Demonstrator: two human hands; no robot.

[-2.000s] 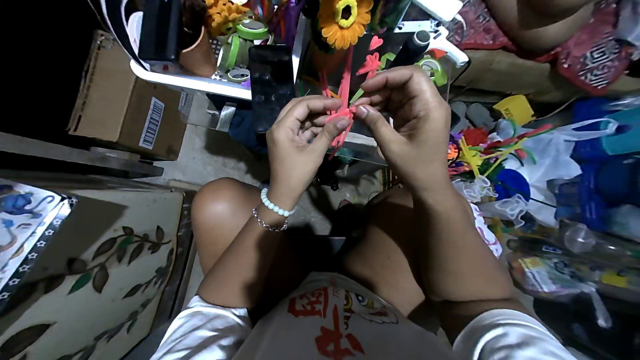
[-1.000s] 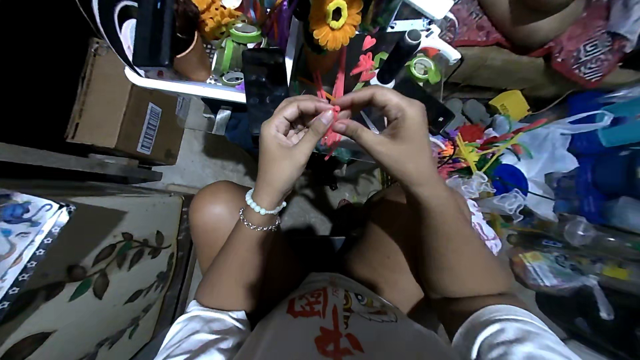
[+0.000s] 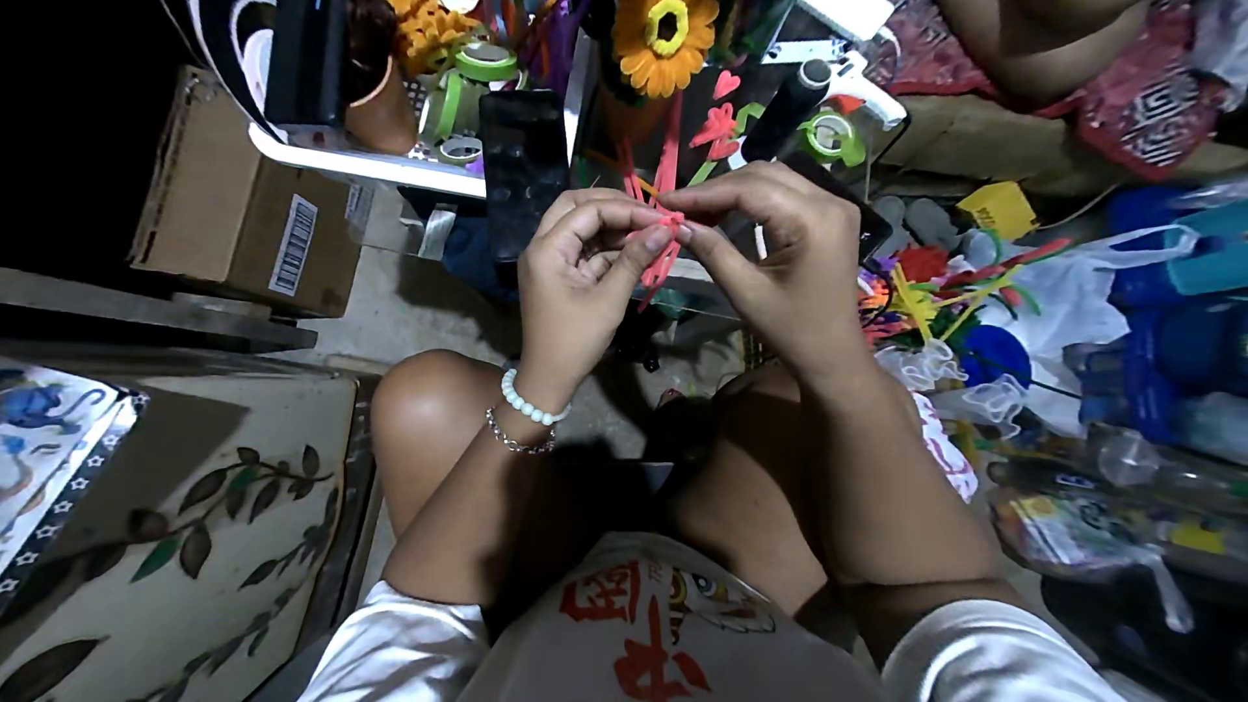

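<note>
Thumb and fingers of my left hand [image 3: 585,273] pinch a coral-pink pipe-cleaner piece [image 3: 661,261], which is bent and hangs below the fingertips. My right hand [image 3: 785,258] grips the same piece from the other side, its thumb and index fingertip close to the left ones. Behind the hands, more pink pipe cleaners [image 3: 669,151] extend up toward an orange pipe-cleaner flower [image 3: 666,39] with a yellow centre. A pink heart shape [image 3: 726,85] and a pink flower-like shape [image 3: 717,127] lie on the dark table surface. The fingers hide part of the held piece.
A black smartphone [image 3: 525,161] lies left of the hands, beside a white tray [image 3: 370,168] with green tape rolls [image 3: 486,60]. At right are a dark spool [image 3: 799,97], a white glue gun [image 3: 873,93], and a pile of coloured pipe cleaners [image 3: 926,302]. A cardboard box [image 3: 229,195] stands at left.
Both hands stay together on the pink piece, with small shifts of the fingers. The right index finger has straightened toward the left fingertips since the earliest frame.
</note>
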